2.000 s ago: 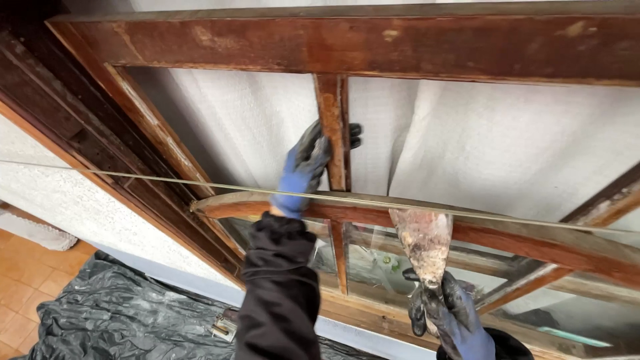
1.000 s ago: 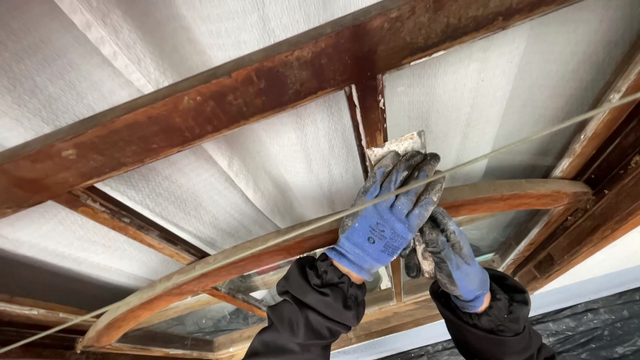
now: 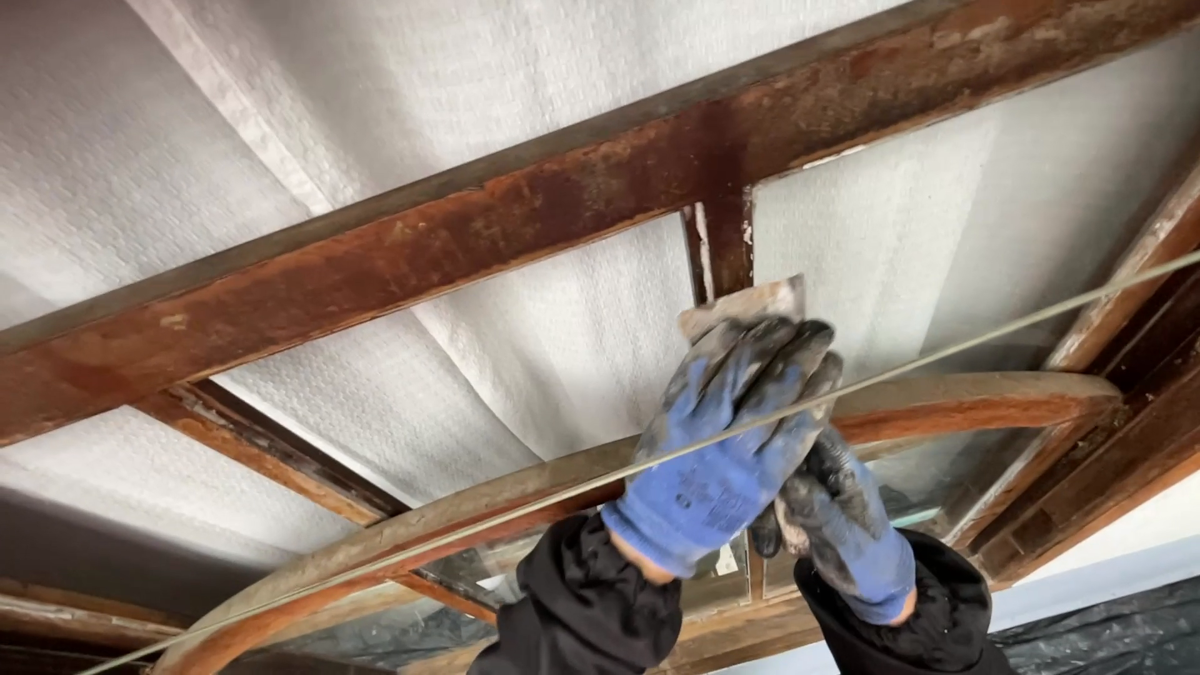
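My left hand (image 3: 717, 450), in a blue work glove with dark, worn fingers, lies flat over a dirty scraper blade (image 3: 745, 305) at the narrow upright glazing bar (image 3: 724, 244) of a wooden frame. Just below and to the right, my right hand (image 3: 839, 525), gloved alike, is closed around the tool's lower part, mostly hidden behind the fingers. Flaking pale residue lines the edges of the bar. Above both hands runs a wide red-brown wooden rail (image 3: 450, 244), and behind them passes a curved wooden bar (image 3: 975, 398).
A thin pale cord (image 3: 994, 342) crosses diagonally in front of my hands. White textured fabric (image 3: 553, 328) hangs behind the frame. Glass panes (image 3: 928, 469) show below the curved bar. Black plastic sheeting (image 3: 1106, 628) lies at lower right.
My left hand has left the upright bar it touched two seconds ago and now lies over the scraper blade beside my right hand. The view has swung and tilted.
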